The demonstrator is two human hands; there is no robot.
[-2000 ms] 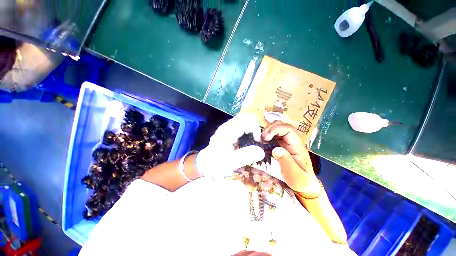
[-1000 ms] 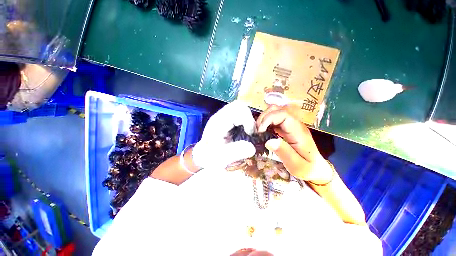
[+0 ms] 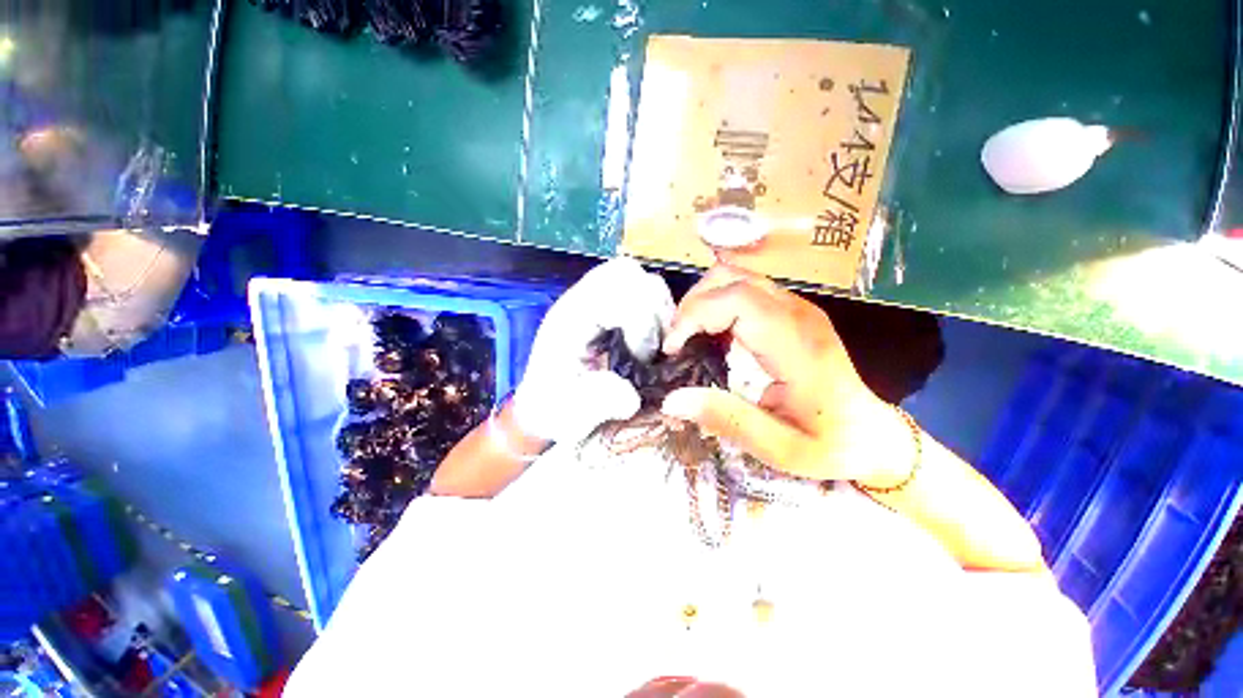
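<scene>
My left hand [image 3: 584, 357], in a white glove, holds a black spiky flower head [image 3: 635, 366] at chest height, just off the table's near edge. My bare right hand [image 3: 777, 375] has its thumb and fingers closed on the right side of the same black clump. Whether a separate small piece is between those fingertips cannot be told. The tan cardboard pad [image 3: 682, 137] lies on the table beyond my hands. A small round white dish [image 3: 732, 225] sits at its near edge. A white squeeze bottle [image 3: 1039, 154] lies to the right, its dark tip pointing right.
Black spiky heads [image 3: 409, 19] lie at the green table's [image 3: 368, 130] far left. A pale-rimmed blue crate [image 3: 282, 409] at left holds glossy dark clumps [image 3: 416, 423]. Ribbed blue crates [image 3: 1077, 450] stand at right, with a dark mass at the edge. Part of a person [image 3: 130, 286] shows at left.
The view has shifted and turned, so the table items sit higher in it, and the far bottle has left the picture. Both hands stay on the black head; the right fingers now cover more of it.
</scene>
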